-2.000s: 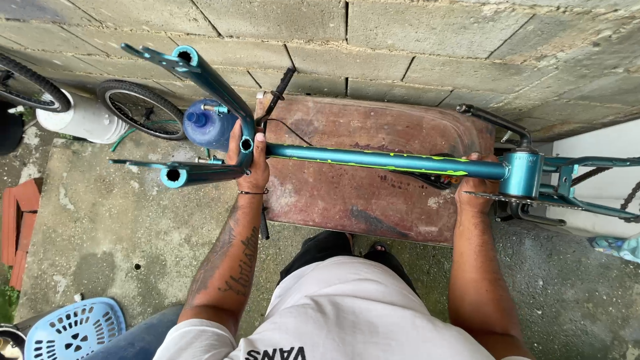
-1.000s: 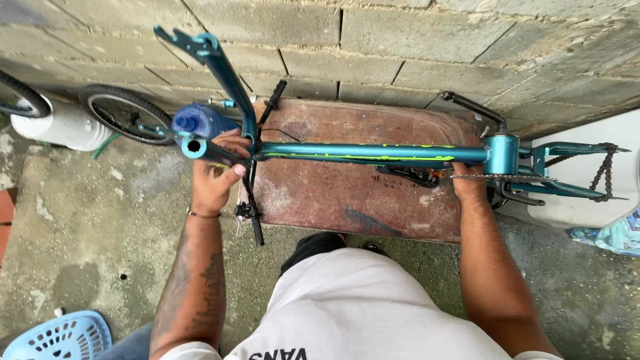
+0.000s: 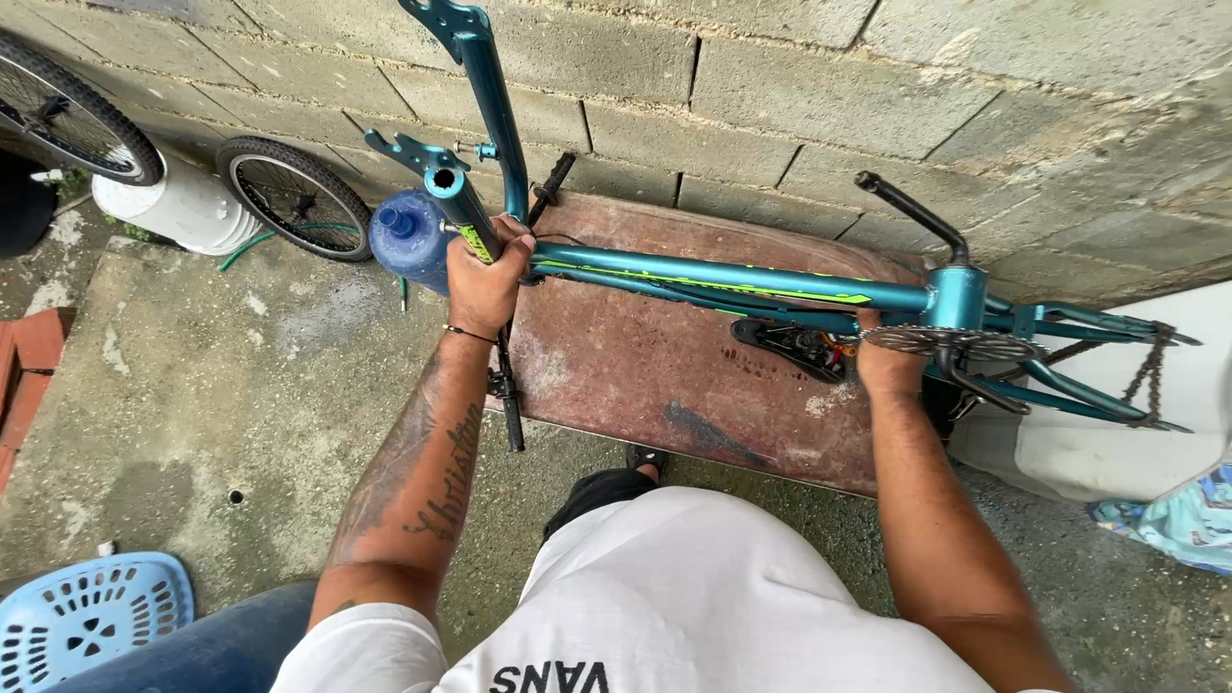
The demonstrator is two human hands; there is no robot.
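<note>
A teal bicycle frame (image 3: 712, 272) with yellow-green marks is held above a worn reddish board (image 3: 616, 356). My left hand (image 3: 489, 279) grips a teal tube with an open round end, near the frame's left junction. A second teal tube with a drilled metal plate (image 3: 443, 24) rises beside it. My right hand (image 3: 887, 361) is under the frame by the chainring (image 3: 948, 344); its fingers are mostly hidden. A black crank arm (image 3: 912, 217) points up and left. The chain (image 3: 1147, 371) hangs at the rear stays. Black handlebars with grips (image 3: 513, 423) show below the frame's left end.
A concrete block wall (image 3: 635, 144) runs along the far side. At left are a blue water jug (image 3: 409, 241), bicycle wheels (image 3: 294, 197) and a white bucket (image 3: 178, 207). A light blue perforated plastic seat (image 3: 96, 611) is at lower left. Patterned cloth (image 3: 1174, 520) lies at right.
The frame has turned in my hands: both teal tubes at its left end now point up toward the wall, where earlier they pointed more to the left. My hands remain at similar places on it.
</note>
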